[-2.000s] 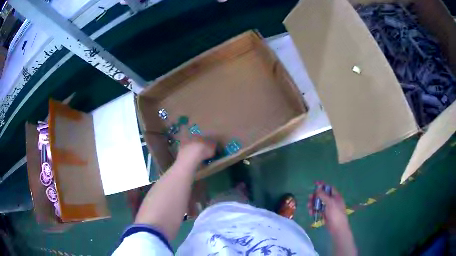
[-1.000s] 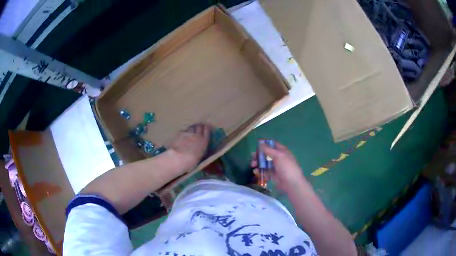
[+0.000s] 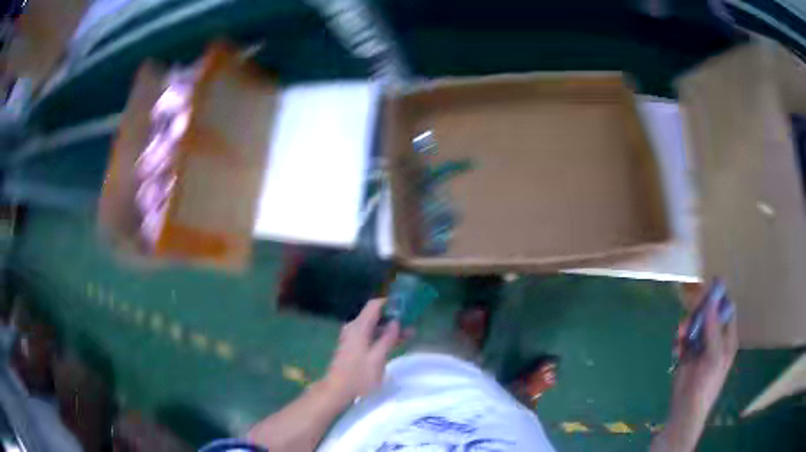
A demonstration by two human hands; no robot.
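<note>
My left hand [image 3: 364, 351] holds a green circuit board [image 3: 409, 300] just outside the front edge of the shallow cardboard tray [image 3: 530, 263]. My right hand [image 3: 710, 340] is closed around a silver-blue component [image 3: 707, 320], to the right of the tray and in front of a carton flap. Several small green circuit boards [image 3: 437, 221] lie at the left end of the tray, with a whitish piece [image 3: 424, 141] above them. The picture is blurred, so the exact shape of the held pieces cannot be told.
A carton [image 3: 216, 168] with pink appliance bodies [image 3: 159, 163] stands on the left. A white sheet [image 3: 316, 163] lies between it and the tray. A large carton flap [image 3: 751, 203] stands at the right. Below are the green floor and a yellow-black line [image 3: 610, 427].
My left hand has come out of the tray with a green board. My right hand has moved right, still holding the component. The view has turned, bringing the pink-filled carton further in.
</note>
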